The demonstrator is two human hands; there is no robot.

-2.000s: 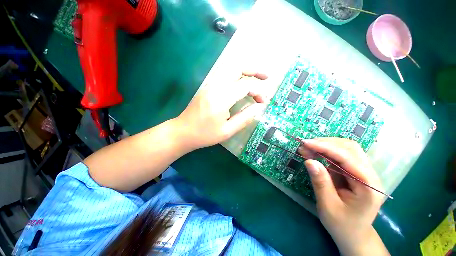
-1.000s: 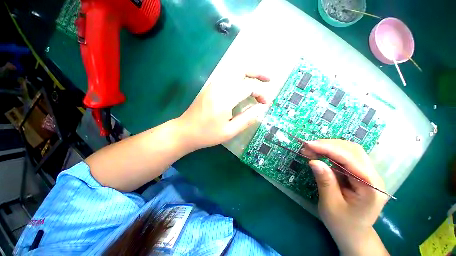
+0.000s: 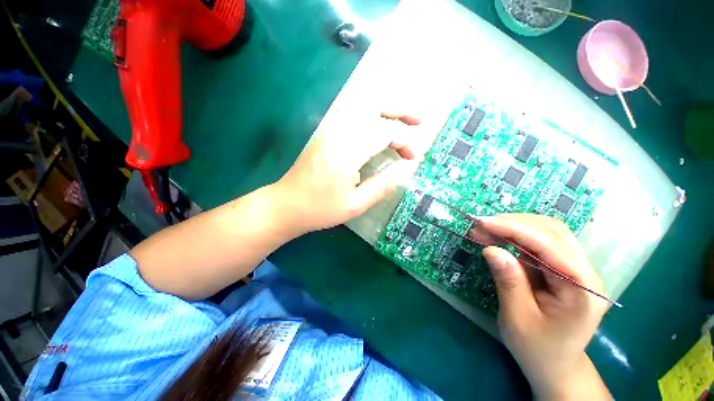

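A green PCB panel [image 3: 501, 176] with several black chips lies on a pale backing board [image 3: 407, 63]. My right hand [image 3: 544, 294] holds thin reddish-brown tweezers [image 3: 548, 269] like a pen. Their tips point left, over the panel's lower left part near a dark chip; whether they touch or grip a part cannot be told. My left hand [image 3: 344, 168] rests at the panel's left edge, its fingers curved and apart, with nothing seen in it.
A red heat gun [image 3: 153, 86] lies at the upper left of the green mat [image 3: 235, 117]. A dish with greyish contents [image 3: 532, 14] and a pink cup [image 3: 613, 56] with thin sticks stand at the upper right. A yellow note [image 3: 689, 372] lies lower right.
The view shifts slightly. Both hands and the tweezers stay almost in the same place over the panel.
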